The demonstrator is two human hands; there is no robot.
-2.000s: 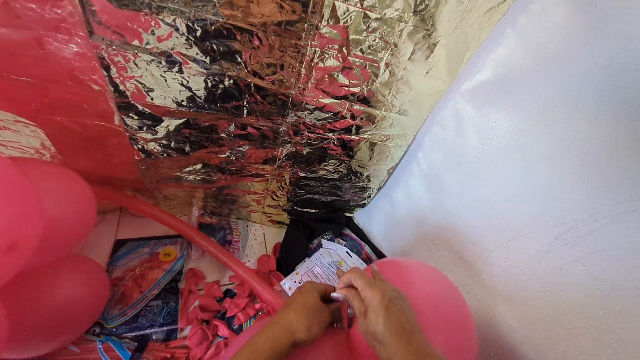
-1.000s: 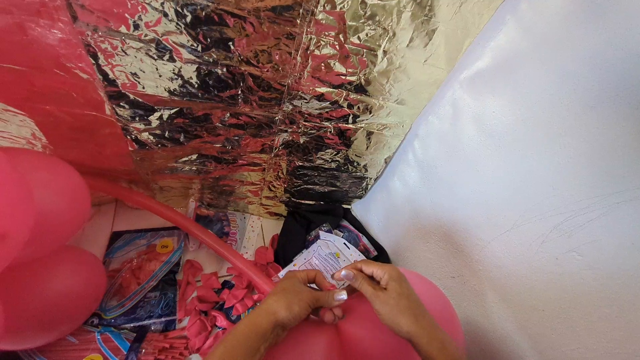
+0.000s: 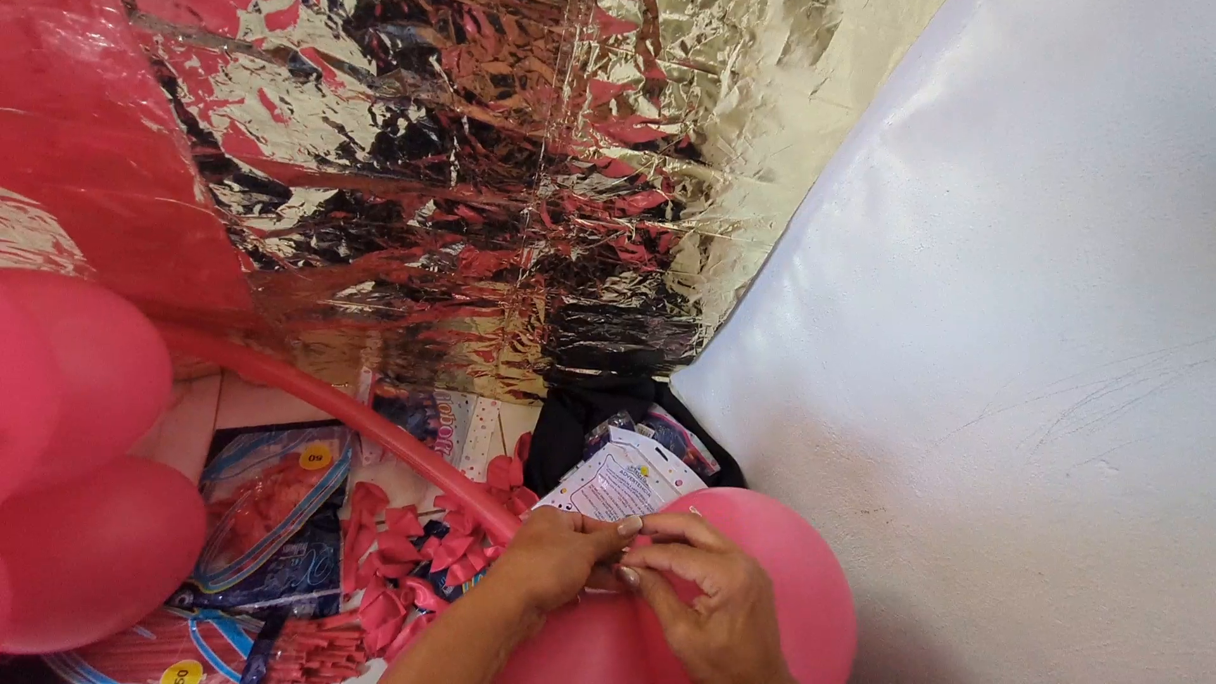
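Observation:
Two inflated pink balloons (image 3: 798, 579) lie beneath and beside my hands at the bottom centre. My left hand (image 3: 565, 560) pinches something small between thumb and finger, probably a balloon's neck, though the fingers mostly hide it. Close against it on the right, my right hand (image 3: 708, 589) has its thumb and fingertips closed at the same spot. A long, thin red balloon (image 3: 380, 427) runs from the upper left down to my left wrist. More inflated pink balloons (image 3: 85, 475) fill the left edge.
Uninflated pink balloons (image 3: 389, 560) are scattered on the floor beside balloon packets (image 3: 275, 513). A printed card (image 3: 617, 480) rests on a black cloth bag (image 3: 560, 427) in the corner. Crinkled metallic foil (image 3: 456, 190) covers the back wall; a white wall (image 3: 1007, 332) stands right.
My hands stay together over the balloons while the fingers shift their pinch. The right hand's fingers are more curled downward now than a second ago.

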